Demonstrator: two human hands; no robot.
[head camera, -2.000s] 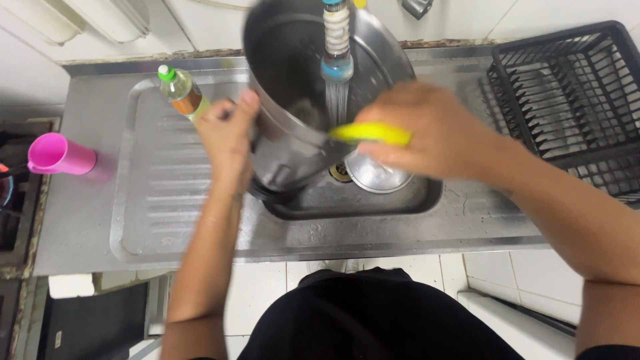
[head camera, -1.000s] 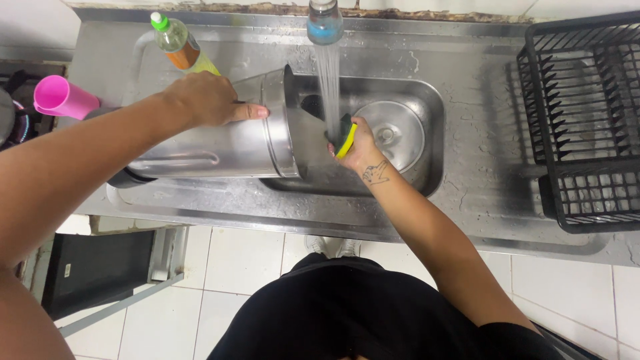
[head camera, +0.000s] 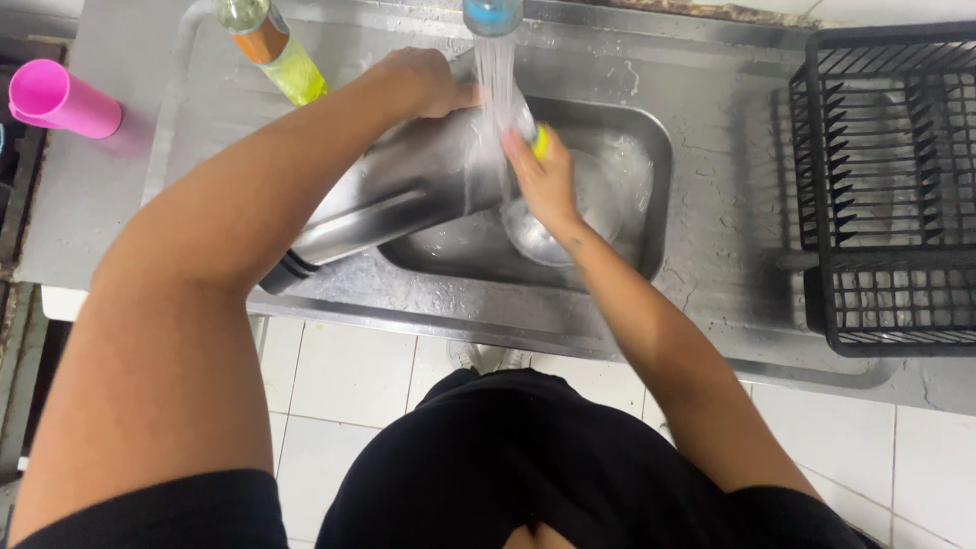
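Note:
A large stainless steel container (head camera: 396, 191) lies on its side, tilted, over the left part of the sink (head camera: 662, 191). My left hand (head camera: 427, 82) grips its upper rim side. My right hand (head camera: 545, 171) holds a yellow sponge (head camera: 540, 142) at the container's mouth; most of the sponge is hidden by the fingers. Water falls from the faucet (head camera: 492, 17) onto the container near its mouth and beside my right hand. Beneath my right hand a round metal lid or bowl (head camera: 534, 236) lies in the basin; which of the two I cannot tell.
A black dish rack (head camera: 820, 191) stands on the right of the steel counter. A bottle of yellow-green liquid (head camera: 278, 57) is behind my left forearm. A pink plastic mug (head camera: 72, 99) stands at the far left, near the stove edge (head camera: 19, 191).
The container, upright-looking two seconds ago, was laid over sideways, and its mouth has since come under the water. My right hand has moved with the sponge from inside the mouth to its rim.

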